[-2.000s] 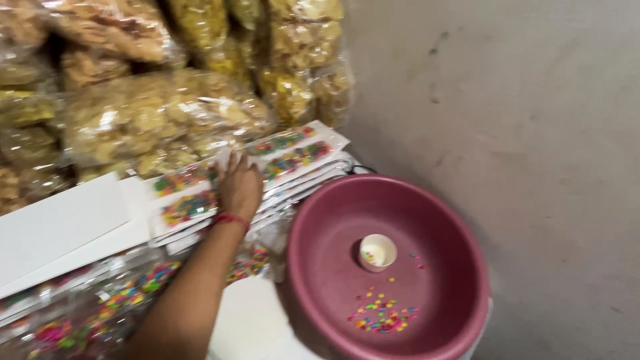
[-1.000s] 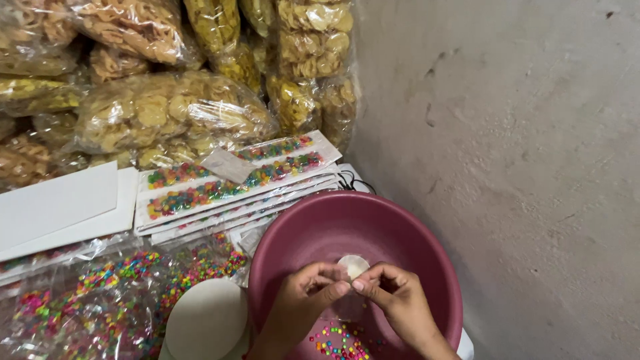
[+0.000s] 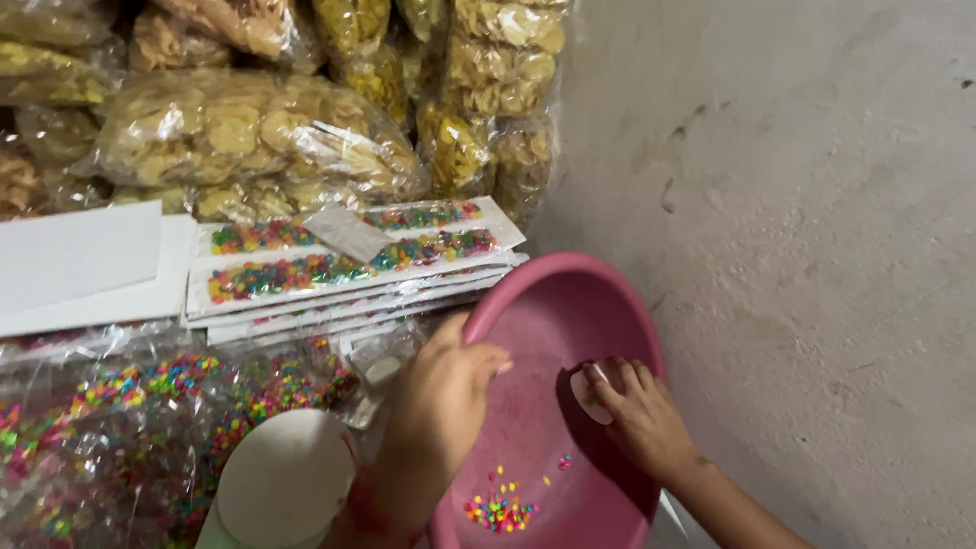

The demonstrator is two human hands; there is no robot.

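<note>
A pink plastic basin (image 3: 526,412) is tilted, its left side raised. My left hand (image 3: 446,412) grips the basin's left rim, with the thumb over the inside. Inside the basin, my right hand (image 3: 633,412) holds a small white cup (image 3: 591,395) on its side, with its mouth toward the left; bits of colour show in it. Small multicoloured candy-like pieces (image 3: 501,509) lie in a loose pile at the basin's bottom, and a few lie apart from it.
Clear bags of coloured pieces (image 3: 152,442) and a round white lid or disc (image 3: 286,476) are at the left. Behind lie stacked white cards with packed coloured pieces (image 3: 305,276), blank white boards (image 3: 84,259) and bags of chip-like snacks (image 3: 252,130). A grey wall (image 3: 801,229) rises at the right.
My hands were together over the basin a second ago; now they are apart, the left on the rim and the right with the cup. The basin has gone from level to tilted.
</note>
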